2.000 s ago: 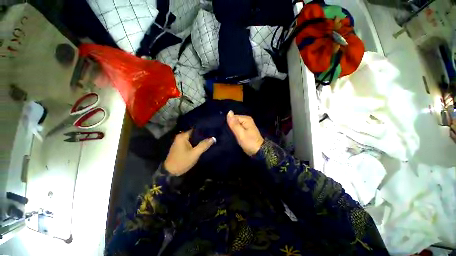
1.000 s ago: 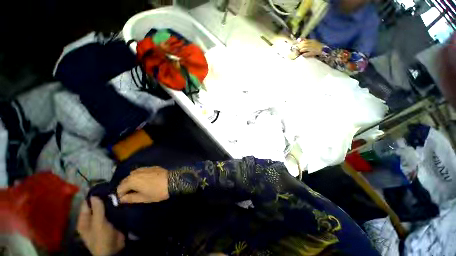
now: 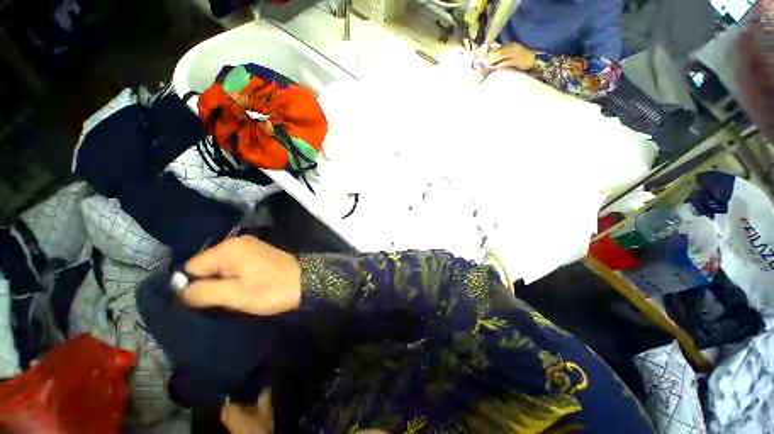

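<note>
A navy garment piece (image 3: 204, 335) hangs in front of me over the lap. My right hand (image 3: 242, 275) is shut on its upper edge, thumb and forefinger pinched together, with a small whitish spot at the fingertips that I cannot identify. My left hand (image 3: 250, 415) is low, near the picture's bottom edge. Only some fingers show beside the lower edge of the navy piece; the rest is hidden, and its grip cannot be made out.
Navy and white checked bundles (image 3: 119, 229) lie at left, with a red plastic bag (image 3: 72, 386) below. An orange-red pouch (image 3: 263, 123) sits by a white basin-like rim (image 3: 199, 59). White fabric (image 3: 441, 169) covers the table. A person's hand (image 3: 509, 58) works beyond. Bags (image 3: 747, 237) stand right.
The view has swung right, bringing the other person into sight. My right hand has lifted the navy piece's edge, and my left hand has moved down and mostly out of sight. The orange-brown board no longer shows.
</note>
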